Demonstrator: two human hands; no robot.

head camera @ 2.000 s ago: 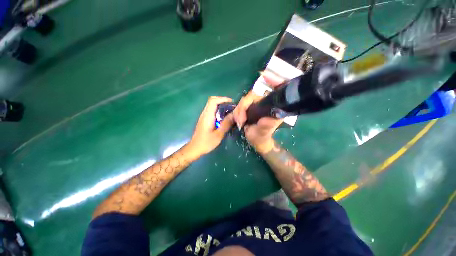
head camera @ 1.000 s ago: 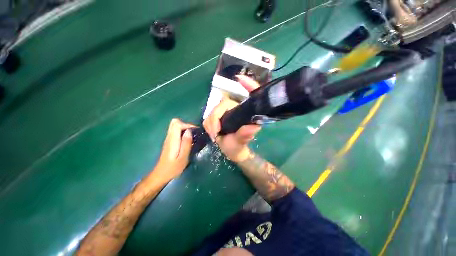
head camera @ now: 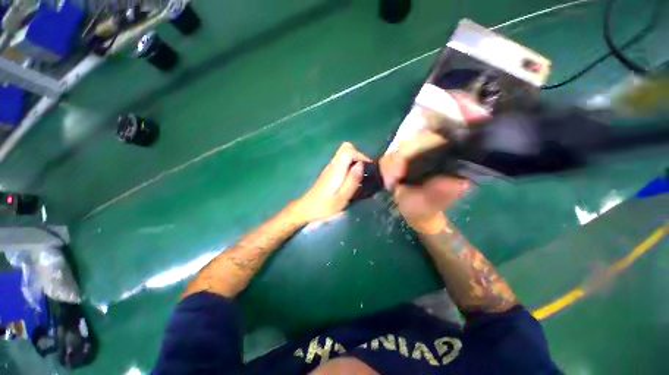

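My left hand [head camera: 336, 187] holds a small black unit [head camera: 369, 181] down on the green belt [head camera: 293, 256]. My right hand [head camera: 429, 183] is wrapped around the black electric screwdriver [head camera: 506, 143], which lies slanted and is blurred. Its front end is hidden by my fingers beside the unit. The white screw feeder [head camera: 488, 47] with an open dark top stands just beyond my right hand, partly covered by it and the screwdriver. Loose tiny screws [head camera: 396, 220] lie scattered on the belt below my right hand.
Black units stand farther off on the belt, one [head camera: 137, 130] at the upper left. A black cord [head camera: 576, 79] runs from the feeder. A plastic bag [head camera: 55, 275] and blue boxes [head camera: 53, 29] are at the left.
The camera view has swung left, showing more of the left side. My left hand still holds a unit, and my right hand still grips the screwdriver, now more blurred.
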